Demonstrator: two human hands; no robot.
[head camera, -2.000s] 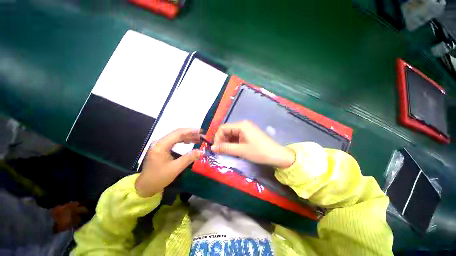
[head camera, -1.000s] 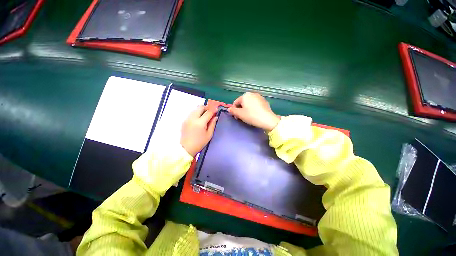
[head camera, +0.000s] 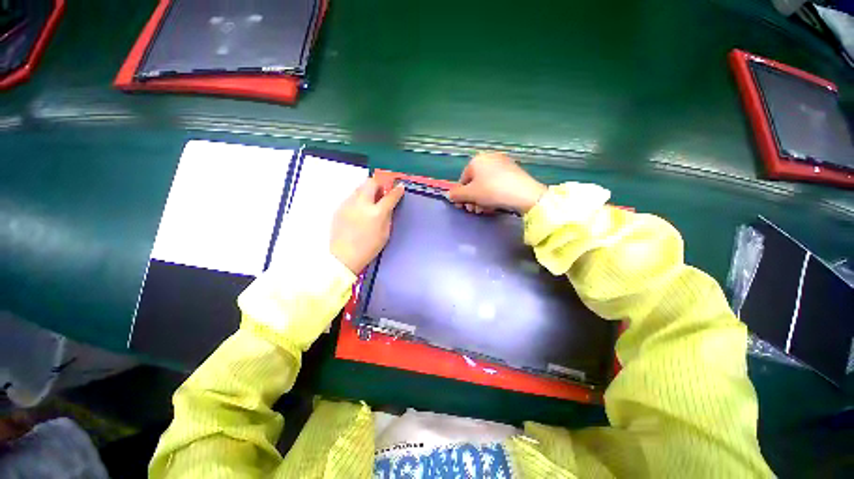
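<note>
A dark shiny laptop lid (head camera: 478, 281) lies in a red tray (head camera: 412, 355) in front of me. My left hand (head camera: 363, 224) is at the lid's far left corner, its fingertips on the rim. My right hand (head camera: 493, 183) is at the far edge, a little to the right, fingers closed together at the rim. A dark thin strip shows along the edge between the hands; I cannot tell whether the fingers grip it. Small silvery pieces (head camera: 393, 326) sit at the near edge. Strip sheets (head camera: 225, 208), partly white and partly black, lie left of the tray.
Other lids in red trays lie at the far left (head camera: 229, 33) and far right (head camera: 803, 117), with another cut off at the upper left corner. Black spare sheets (head camera: 775, 289) lie on crinkled clear plastic at the right. A whitish container (head camera: 33, 360) is at the lower left.
Since two seconds ago both hands have moved from the lid's near left corner to its far left corner. In the last second my right hand has slid right along the far edge.
</note>
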